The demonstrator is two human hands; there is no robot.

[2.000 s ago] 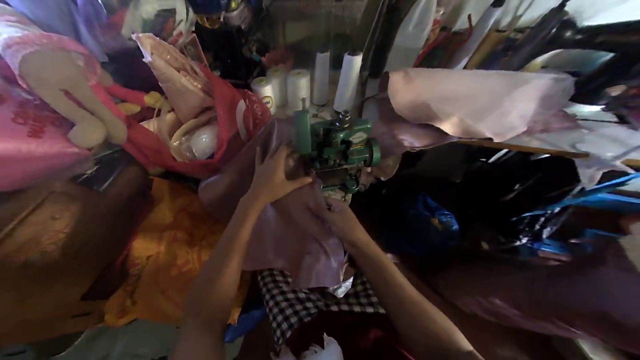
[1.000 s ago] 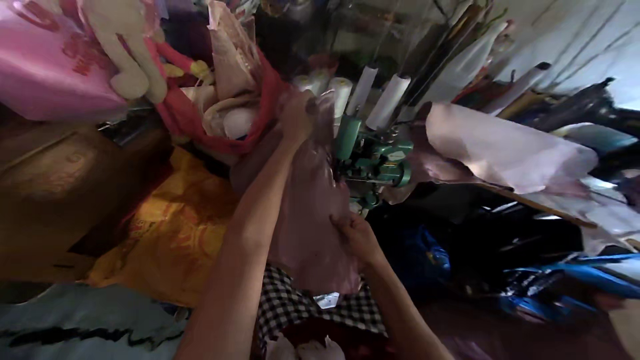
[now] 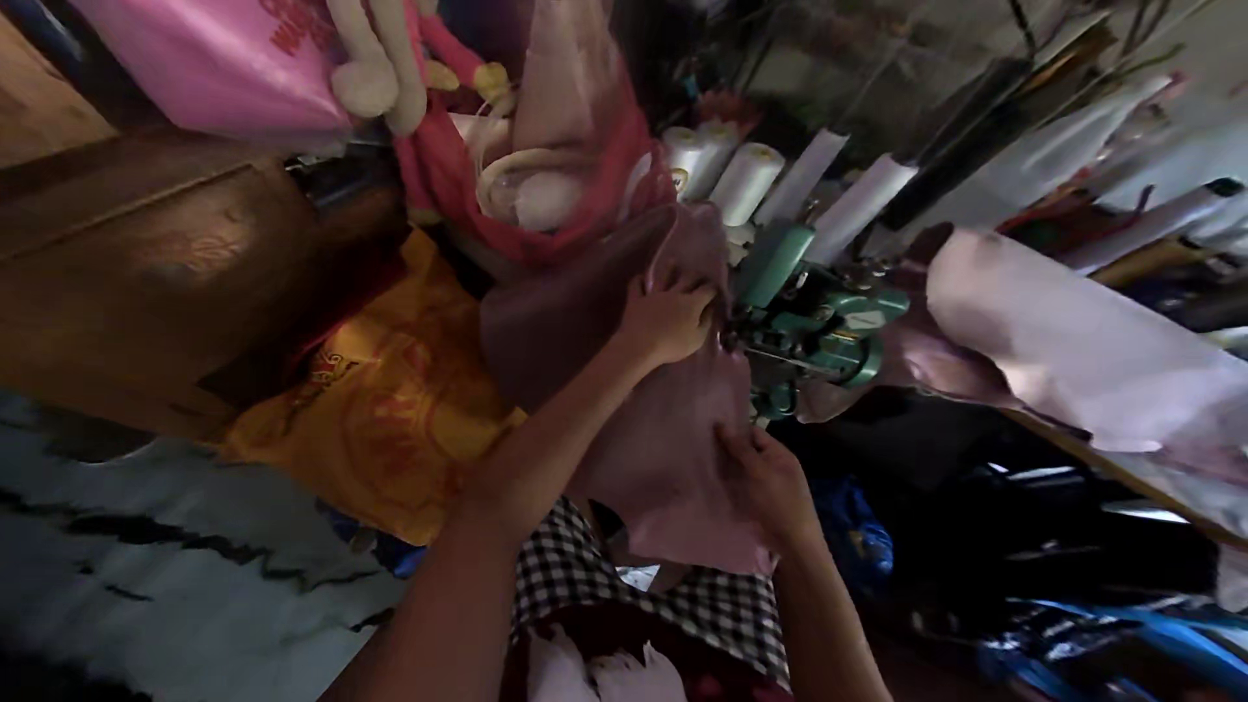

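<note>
A mauve sheet of fabric or leather [image 3: 653, 439] lies over my lap and up to the left side of a green sewing machine [image 3: 829, 322]. On the sheet's upper part, close to the machine, my left hand [image 3: 673, 317] grips a fold with bent fingers. Lower down, my right hand [image 3: 765, 478] holds the sheet's right edge between thumb and fingers. The machine's stitching area is partly hidden by the sheet.
White thread cones [image 3: 749, 180] stand behind the machine. A pink bag of pale pieces [image 3: 546, 234] is at upper left, beside a brown carton [image 3: 127, 283] and an orange bag [image 3: 390, 409]. A pale rolled sheet [image 3: 1082, 341] lies at right.
Since the earliest frame, the sheet has spread out between my hands. My left hand reached up near the thread cones one second ago and is now lower. The view has swung left.
</note>
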